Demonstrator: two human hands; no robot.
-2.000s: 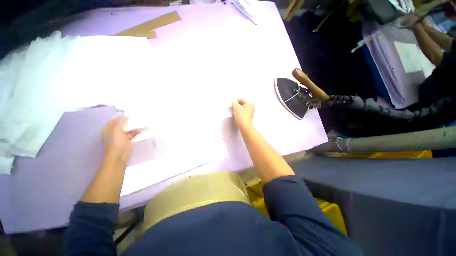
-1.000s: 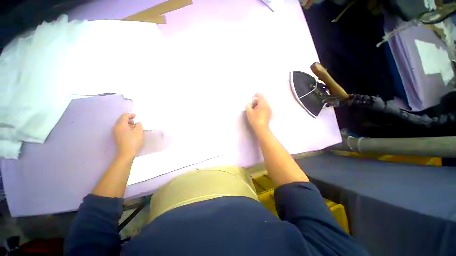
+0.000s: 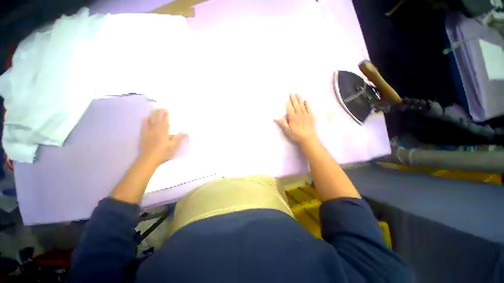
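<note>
A white cloth panel (image 3: 221, 132) lies on the pale lilac table between my hands, its edges mostly lost in glare; its front edge shows near my waist. My left hand (image 3: 158, 137) lies flat at the panel's left side, fingers forward and thumb out to the right. My right hand (image 3: 299, 120) lies flat, palm down and fingers spread, at the right part of the bright area. Neither hand grips anything. Whether the right hand touches cloth or bare table is hidden by glare.
A crumpled pile of white pieces (image 3: 47, 83) hangs over the left table edge. A steam iron (image 3: 356, 96) stands at the right with a thick dark hose (image 3: 436, 112). A brown strip (image 3: 178, 8) lies at the far edge. A yellow crate (image 3: 304, 207) is below the front edge.
Both hands have opened from curled fingers to flat on the cloth area. The small greyish rectangle by my left hand no longer shows. The view has shifted, so the table appears further up.
</note>
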